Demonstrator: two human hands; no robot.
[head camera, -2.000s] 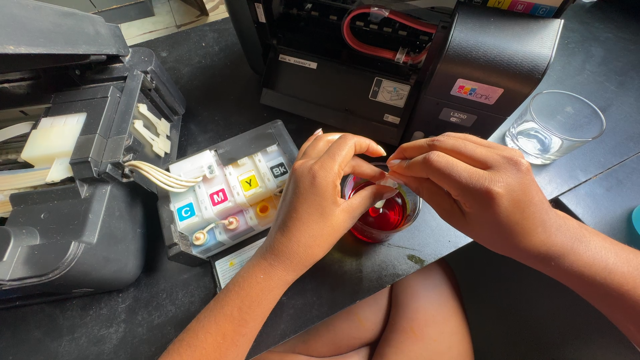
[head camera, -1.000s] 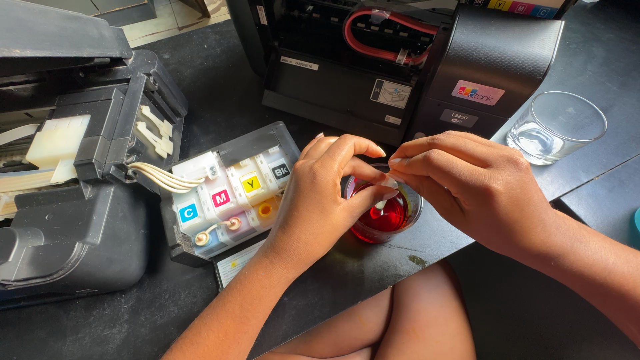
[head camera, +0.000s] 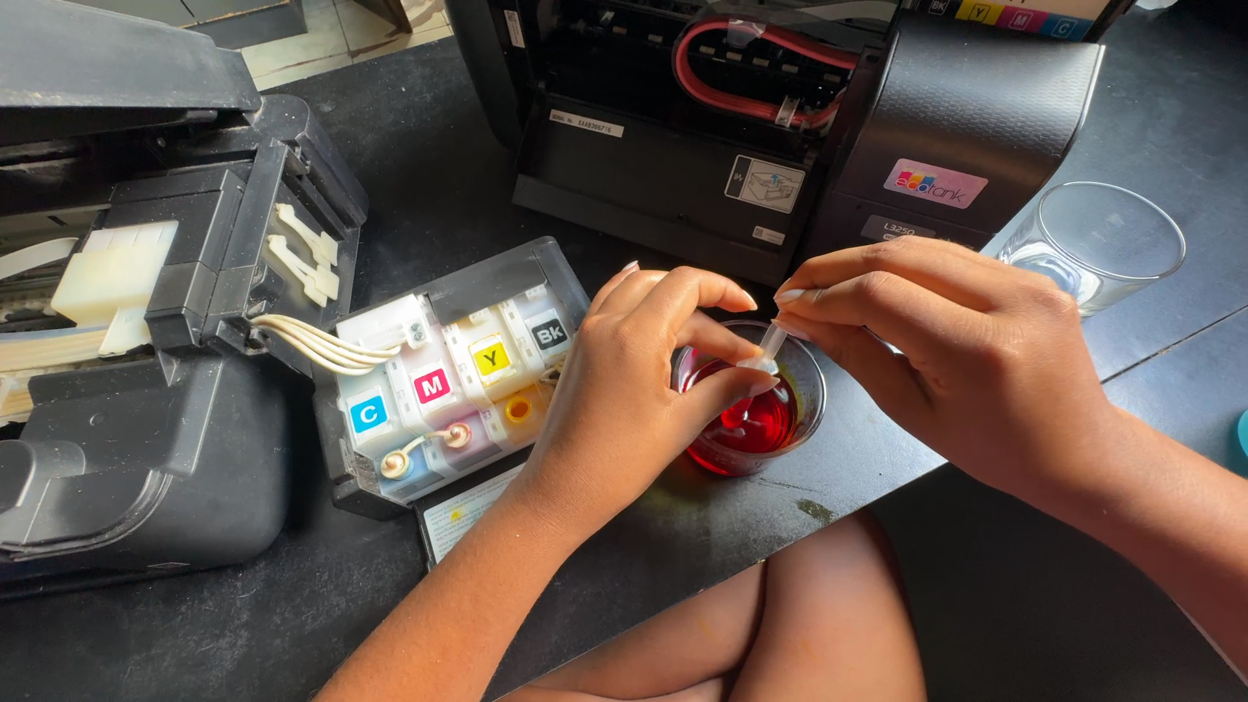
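Observation:
A small translucent plastic piece (head camera: 770, 349) is pinched at its lower end by the thumb and a finger of my left hand (head camera: 648, 390). The fingertips of my right hand (head camera: 936, 336) grip its upper end. Both hands are over a glass (head camera: 812, 419) that holds dark red liquid, near the table edge. To the left of my left hand lies an ink tank unit (head camera: 439, 380) with C, M, Y and BK labels. Its yellow tank has an uncovered round port (head camera: 518, 409), and pale caps on a strap (head camera: 425, 447) sit at the cyan and magenta tanks.
Pale tubes (head camera: 327, 341) run from the tank unit to an opened black printer (head camera: 185, 429) at left. An Epson EcoTank printer (head camera: 682, 185) stands behind my hands. A clear drinking glass (head camera: 1111, 234) is at the right, and a flat printed item (head camera: 468, 517) lies below the tanks.

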